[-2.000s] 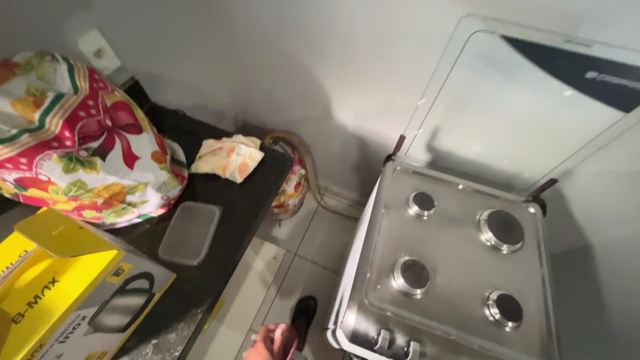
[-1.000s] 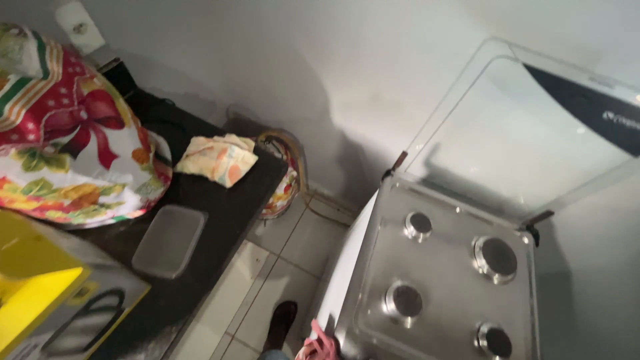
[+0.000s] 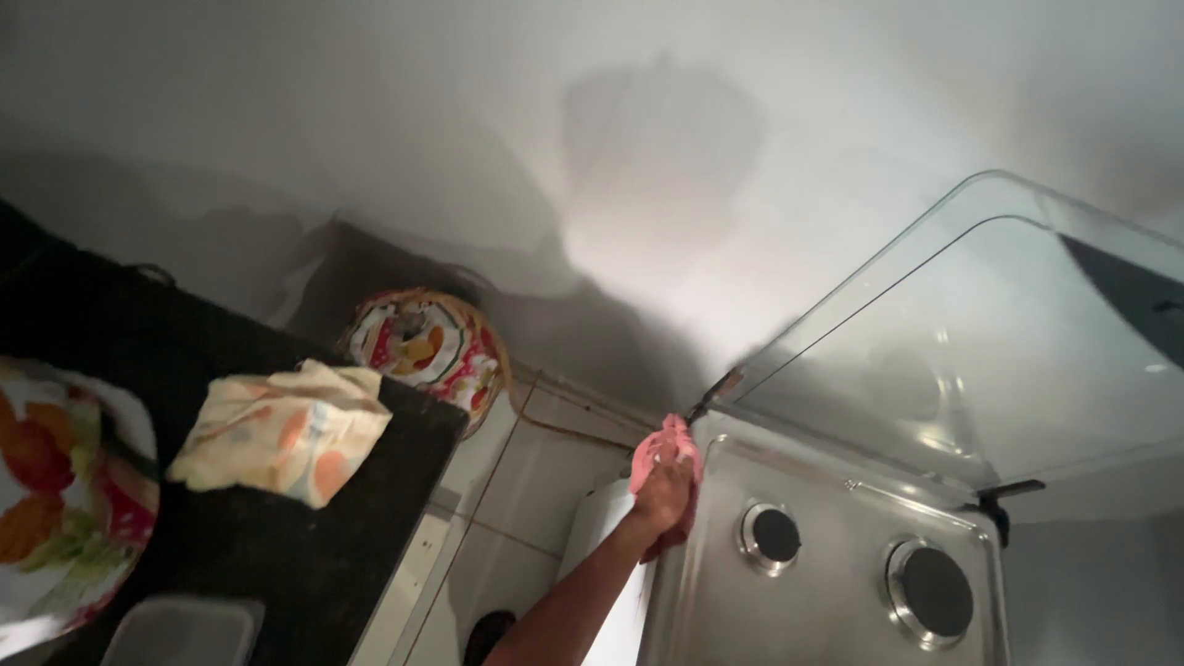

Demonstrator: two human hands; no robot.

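My left hand (image 3: 666, 495) reaches up from the bottom edge and is closed on a crumpled pink cloth (image 3: 683, 447). The cloth touches the back left corner of the stainless steel gas cooktop (image 3: 832, 490), just below the dark hinge (image 3: 717, 393) of the raised glass lid (image 3: 879, 342). To the right of the hand are a smaller burner (image 3: 775, 536) and a larger burner (image 3: 930, 592). My right hand is not in view.
The dark countertop (image 3: 305, 564) at left bears a patterned cloth (image 3: 287, 435), a translucent plastic container (image 3: 185, 634) and a floral fabric cover (image 3: 65, 490). Behind its corner sits a floral-covered round object (image 3: 430, 347) with a hose (image 3: 564, 430). A shoe (image 3: 488, 634) shows on the tiled floor.
My left hand has moved up along the cooktop's left side to its back corner with the pink cloth. The view has shifted toward the wall; the yellow box is out of frame.
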